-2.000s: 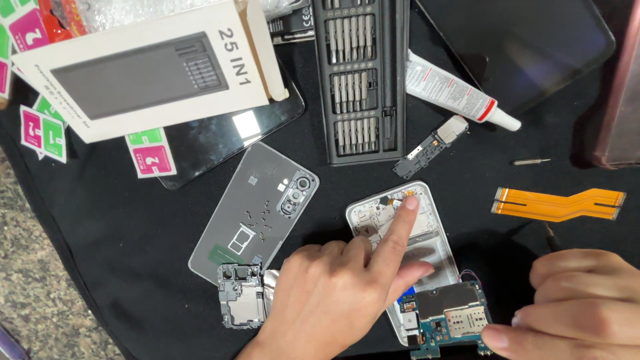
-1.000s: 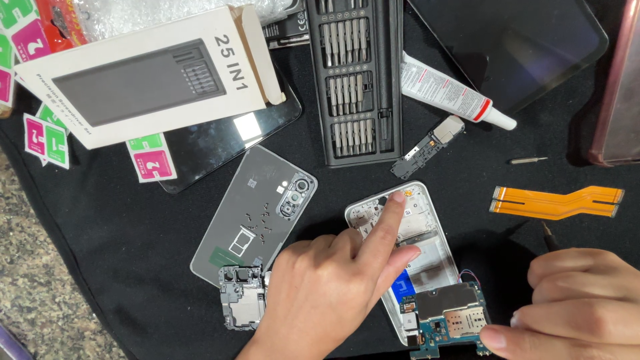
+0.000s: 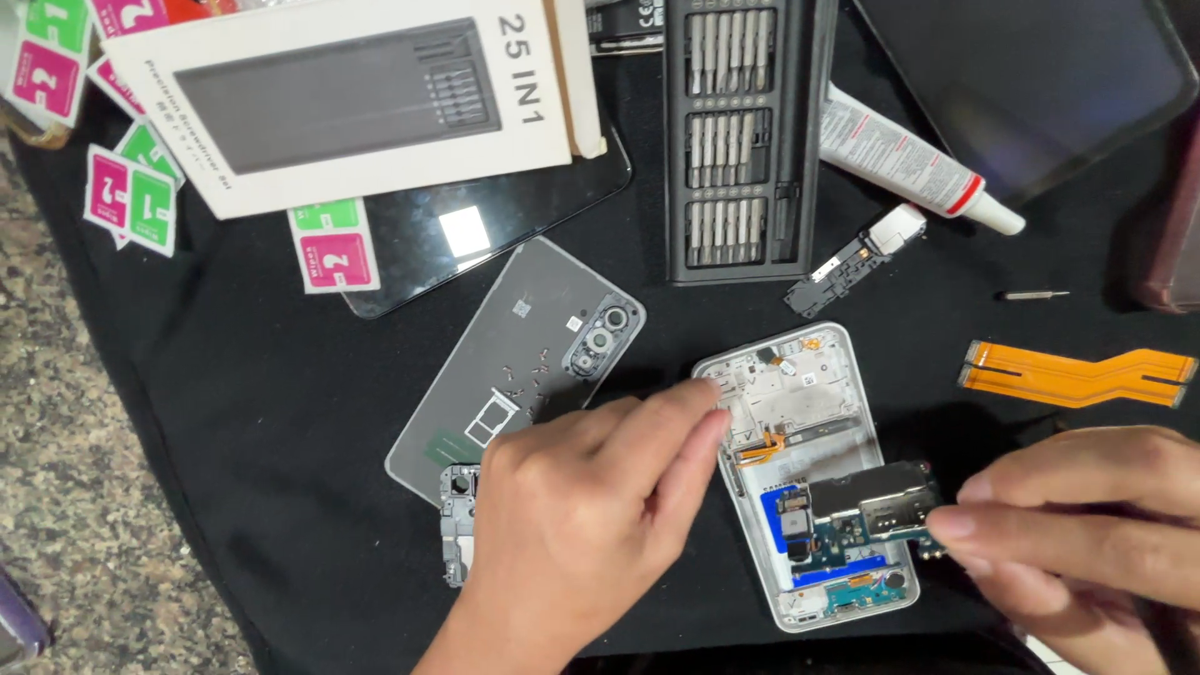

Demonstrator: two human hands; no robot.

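Note:
My right hand (image 3: 1078,525) grips the right end of a smartphone main circuit board (image 3: 867,511) between thumb and fingers, over the lower half of an open phone frame (image 3: 853,394). In the frame lie the battery and thin orange flex cables (image 3: 764,452). The fingertips of my left hand (image 3: 600,487) are together at the frame's upper left edge; whether anything small is between them cannot be told. Left of the frame, a grey phone back cover (image 3: 525,319) carries small screws (image 3: 537,373) and a SIM tray (image 3: 491,417). A plastic inner cover (image 3: 457,525) is partly hidden by my left hand.
A screwdriver bit case (image 3: 673,187), its white box (image 3: 375,178), a glue tube (image 3: 909,155) and a dark screen (image 3: 1050,84) are at the back. A small module (image 3: 848,267), a screwdriver bit (image 3: 1033,295) and a wide orange flex cable (image 3: 1078,375) lie to the right on black cloth.
My left hand has drawn back from the frame's upper part to its left edge, the pointing finger now folded to the thumb. The circuit board in my right hand has shifted up over the battery.

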